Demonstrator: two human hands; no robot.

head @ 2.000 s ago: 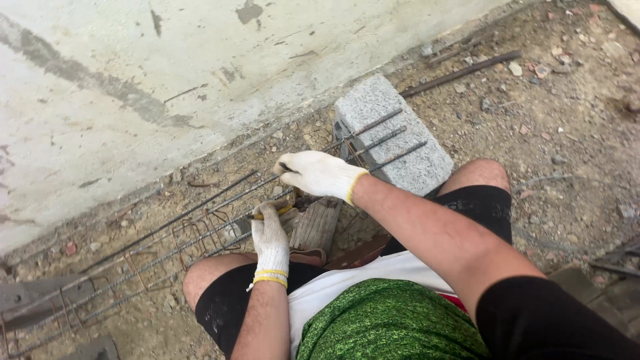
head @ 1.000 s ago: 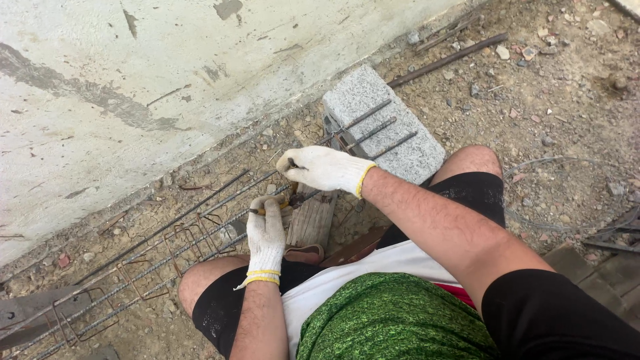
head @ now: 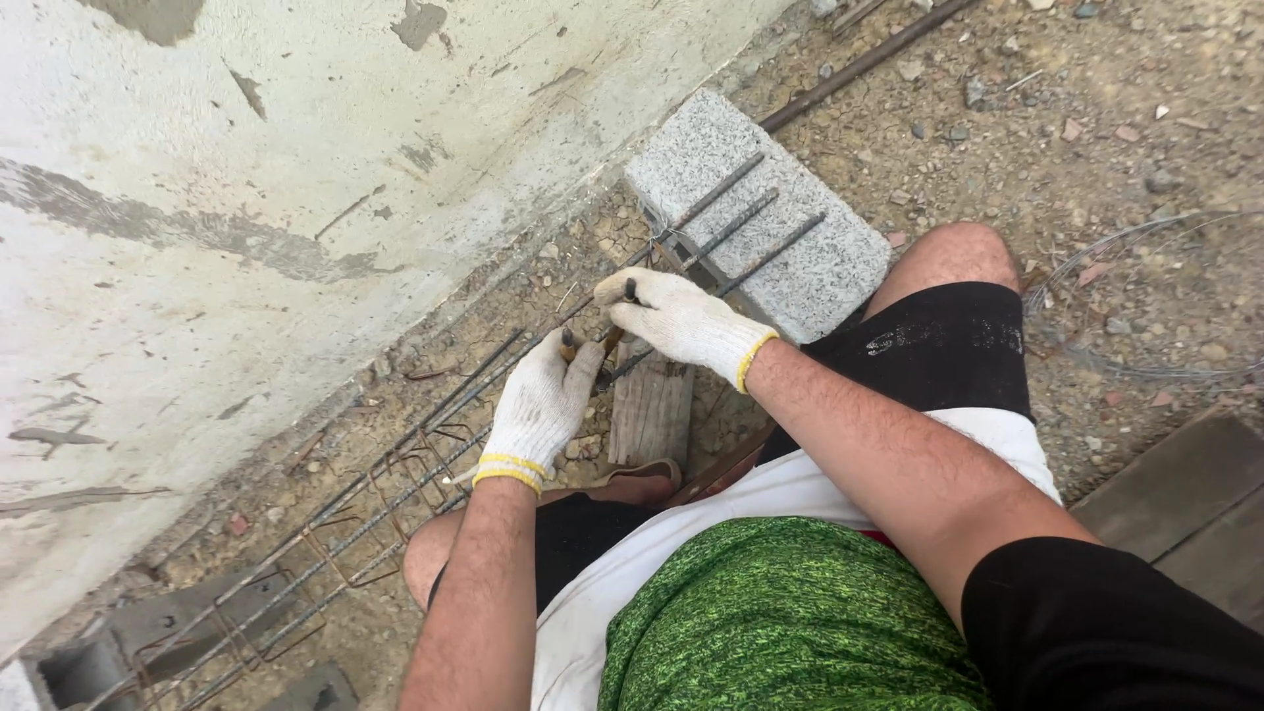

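Observation:
A long cage of steel rebar [head: 385, 511] with bent stirrups runs from the lower left to a concrete block [head: 820, 242], where several bar ends lie over its top. My left hand [head: 546, 395], in a white knit glove, curls around a small tool whose dark and yellowish handle end shows between the fingers. Just right of it, my right hand [head: 671, 314], gloved alike, is closed over the bars on something dark, largely hidden by the fingers. A thin tie wire [head: 669, 235] loops round a bar beside the block's edge.
A stained, pale wall [head: 296, 227] borders the cage. Under the bars by my foot lies a weathered wood piece [head: 652, 410]. Hollow blocks [head: 168, 622] stand at the lower left, a dark rod [head: 859, 69] beyond the concrete block. Loose wire [head: 1116, 367] and planks [head: 1180, 494] are at right.

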